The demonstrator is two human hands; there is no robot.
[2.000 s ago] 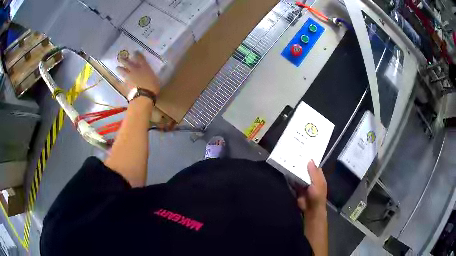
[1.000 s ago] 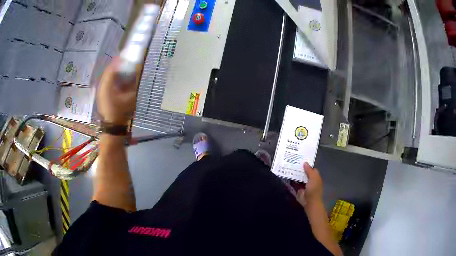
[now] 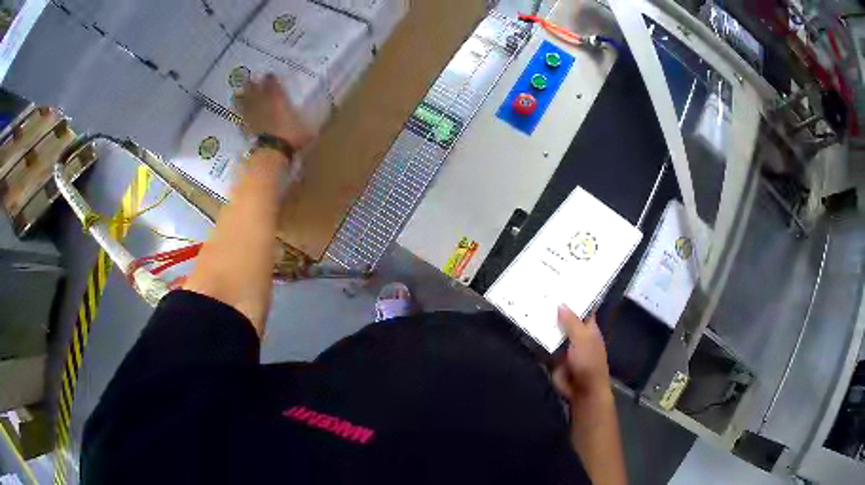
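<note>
My right hand (image 3: 585, 358) holds a white booklet (image 3: 567, 262) by its lower right edge, thumb on top, in front of the black belt. The booklet shows a round emblem. Another white booklet (image 3: 665, 268) lies on the black belt (image 3: 593, 152) beyond the guide rail. My left hand (image 3: 272, 116) is blurred and reaches over the stacks of white booklets (image 3: 208, 156) at the upper left. Its fingers are over a stack near an emblem; whether they grip a booklet cannot be told.
Brown cardboard (image 3: 372, 123) lies between the stacks and a wire grating (image 3: 391, 186). A blue control panel (image 3: 538, 85) sits on the cream machine plate (image 3: 474, 180). A curved cart handle (image 3: 100, 227) is at the left. The machine's pale diagonal bar (image 3: 661, 104) is at the right.
One second ago my left hand held a blurred white object over the cardboard; now it is back over the stacks. My right hand still holds a booklet. The camera view has turned.
</note>
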